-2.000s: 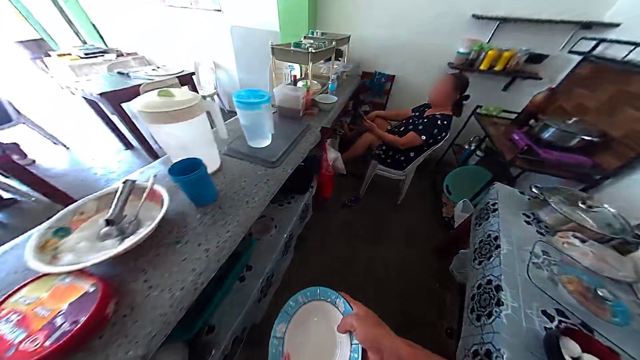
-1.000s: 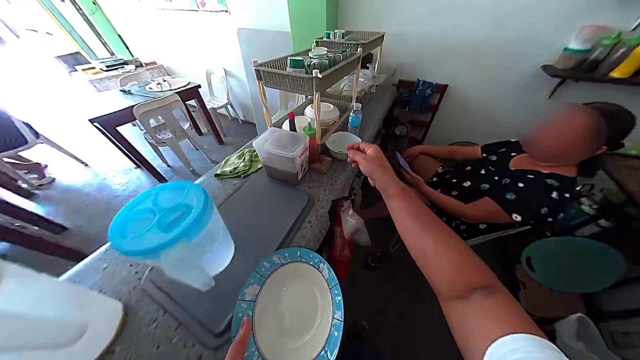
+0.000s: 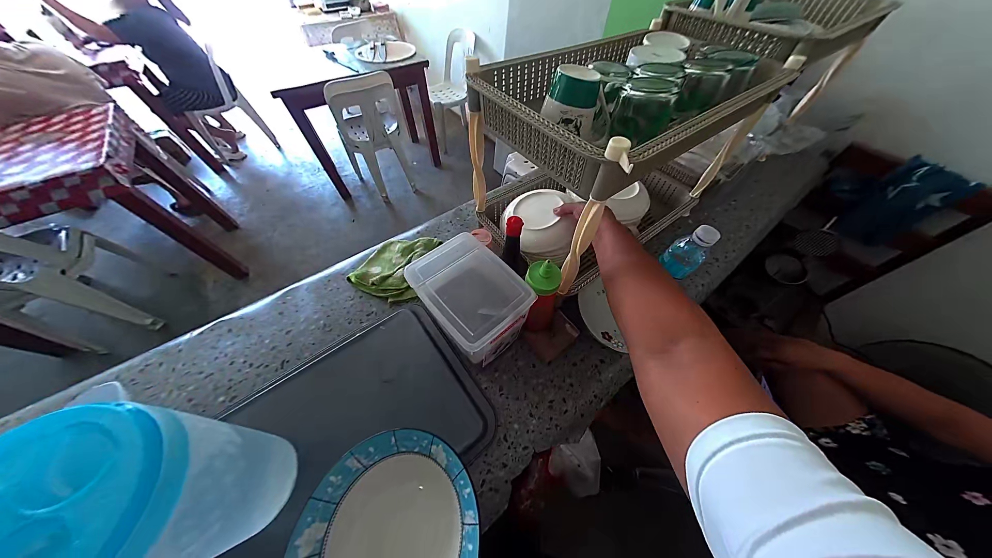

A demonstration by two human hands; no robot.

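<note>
My right hand (image 3: 583, 221) reaches into the lower tier of a plastic dish rack (image 3: 535, 147), its fingers on an upside-down white bowl (image 3: 540, 215) in a stack; whether it grips the bowl is unclear behind the rack's post. A plate with a blue patterned rim (image 3: 395, 504) is at the bottom of the view, and my left hand does not show there. Beside the rack stand a dark sauce bottle with a red cap (image 3: 512, 245), a green-capped red squeeze bottle (image 3: 542, 294) and a clear lidded container (image 3: 470, 294).
A blue-lidded pitcher (image 3: 155, 473) and a dark tray (image 3: 372, 387) lie on the speckled counter (image 3: 310, 325), with a green cloth (image 3: 394, 267) by the edge. Glasses (image 3: 651, 101) fill the rack's upper tier. A seated person (image 3: 876, 434) is close at right; a water bottle (image 3: 690, 252) stands behind my arm.
My right hand has moved from in front of the dish rack into its lower tier. My left thumb, seen on the plate a second ago, is out of view. The view has moved closer to the rack.
</note>
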